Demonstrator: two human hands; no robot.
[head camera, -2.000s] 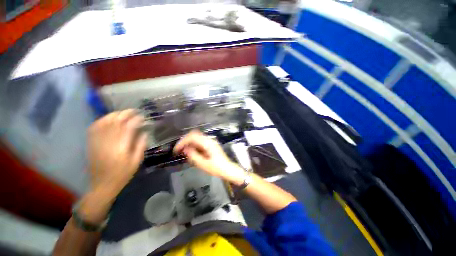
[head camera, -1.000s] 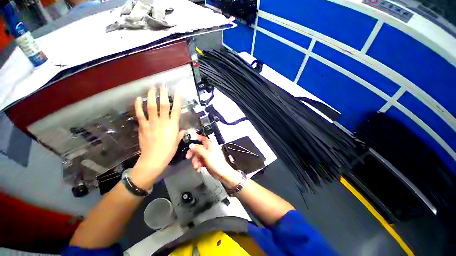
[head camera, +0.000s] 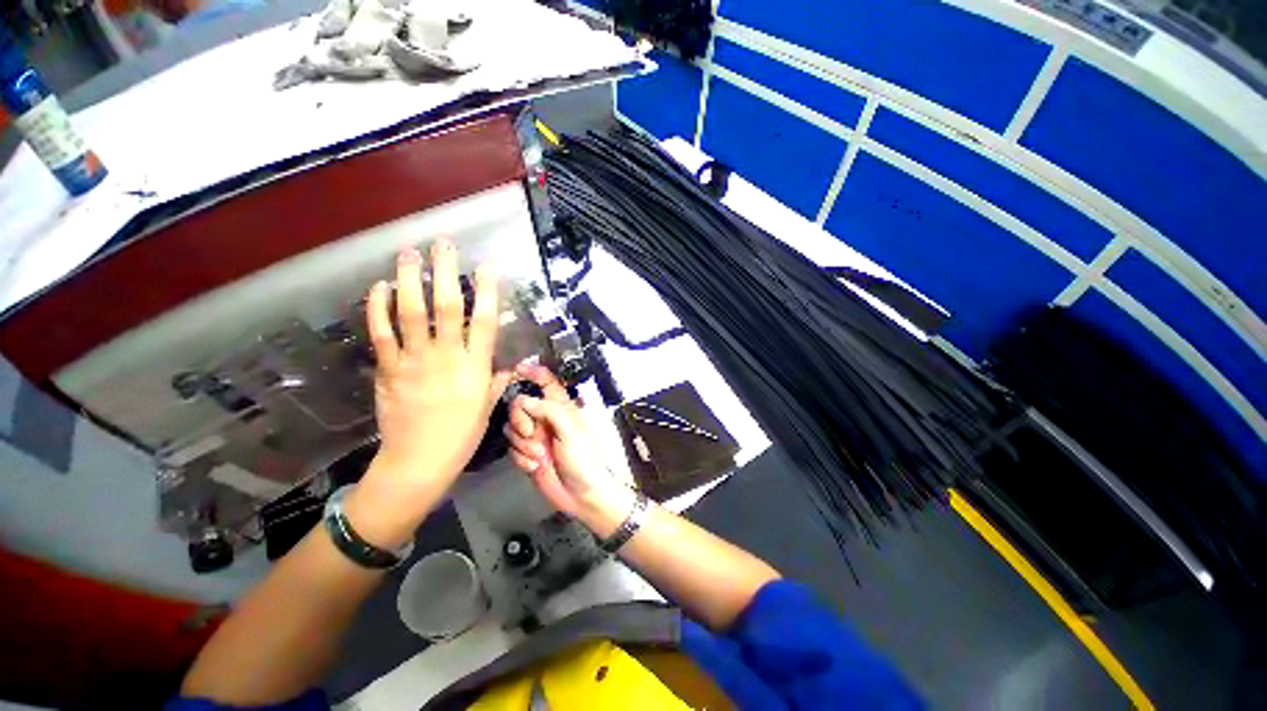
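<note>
The clear guard (head camera: 285, 403) covers the front of the machine under the dark red edge, and metal parts show through it. My left hand (head camera: 434, 375) lies flat on the guard's right part, palm down, fingers extended and a little apart, holding nothing. My right hand (head camera: 556, 452) is at the guard's lower right corner, fingers curled, with thumb and forefinger at a small dark part (head camera: 518, 393). Whether the fingertips hold it is too small to tell.
A bundle of black strips (head camera: 778, 306) runs along the right. A dark square pad (head camera: 678, 452) with a thin shiny tool lies right of my right hand. A round whitish cup (head camera: 442, 595) and a metal fixture (head camera: 535, 553) are near my lap. A grey rag (head camera: 375, 42) and spray can (head camera: 59, 136) are on top.
Since two seconds ago, the view has turned right and my left hand has come onto the guard. In the last second, my right hand has shifted slightly left and its fingers have curled more.
</note>
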